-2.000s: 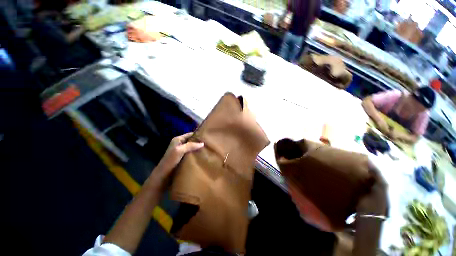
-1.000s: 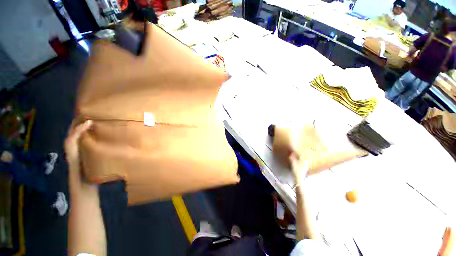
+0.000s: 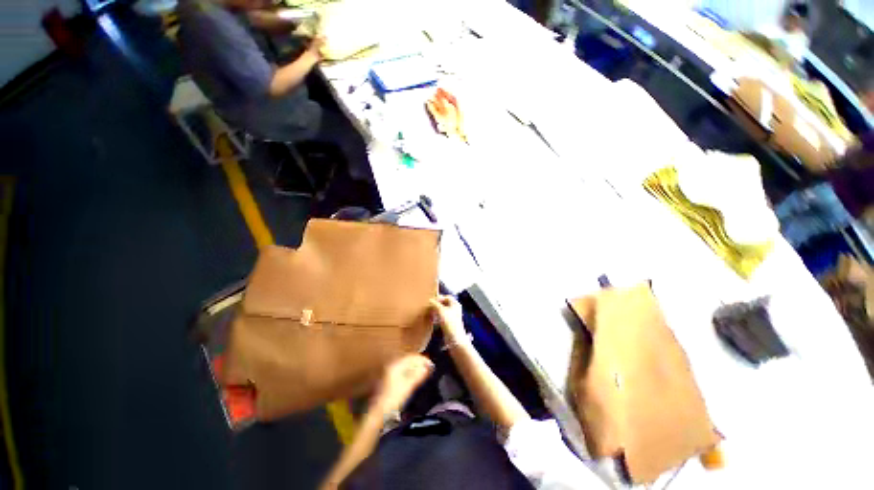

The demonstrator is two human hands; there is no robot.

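Observation:
A brown bag body (image 3: 331, 297) lies flat over the side work board (image 3: 217, 371), with its centre seam and small pale tag facing up. My right hand (image 3: 448, 321) pinches its right edge. My left hand (image 3: 402, 378) is at its lower right edge, slightly blurred with fingers curled; whether it grips the leather cannot be told. Another brown bag body (image 3: 637, 383) lies on the white table (image 3: 556, 211) to the right. The orange-red sheet (image 3: 240, 402) shows at the board's lower left, partly covered by the bag body.
A seated person (image 3: 254, 67) works at the table's far left end. A blue tray (image 3: 404, 73), orange-brown strips (image 3: 446, 113), a yellow stack (image 3: 709, 225), grey pieces (image 3: 752, 330) and an orange lump (image 3: 711, 457) are on the table. A stool (image 3: 196, 110) stands beyond.
The held bag body has come down over the side board. My right hand has left the other bag body on the table and moved left to the held one. The view has shifted.

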